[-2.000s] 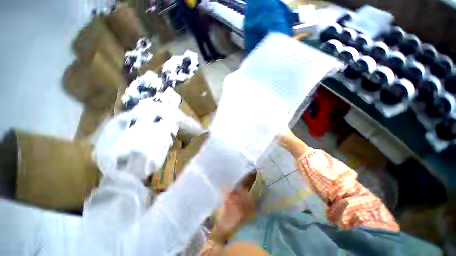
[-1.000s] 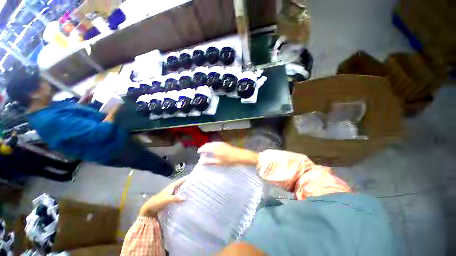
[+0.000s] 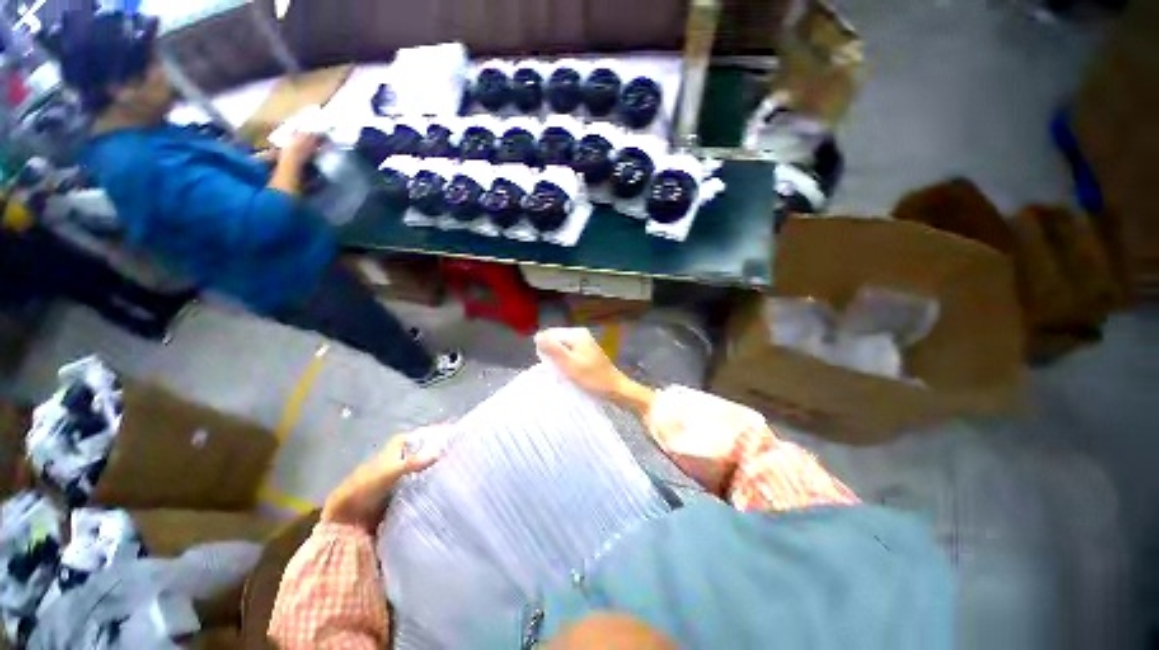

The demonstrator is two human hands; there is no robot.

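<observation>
A thick stack of bags (image 3: pixel 515 489), whitish with close parallel lines, is held in front of my body at the lower middle. My left hand (image 3: pixel 371 483) grips its left edge, thumb on top. My right hand (image 3: pixel 578 359) grips its far right corner. The near end of the stack lies against my clothing. The undersides of the stack and the fingers beneath it are hidden.
A large open carton (image 3: pixel 877 387) with clear bags stands at right. Ahead, a green-topped bench (image 3: pixel 686 258) bears rows of black balls on white bases. A person in blue (image 3: pixel 210 210) stands at its left. Filled cartons (image 3: pixel 191 444) are at lower left; a red stool (image 3: pixel 496 295) is under the bench.
Two seconds ago a long sheet of bags stretched across the view; now the stack is gathered between both hands. Since one second ago the view has shifted, and more of the stack's lined face shows.
</observation>
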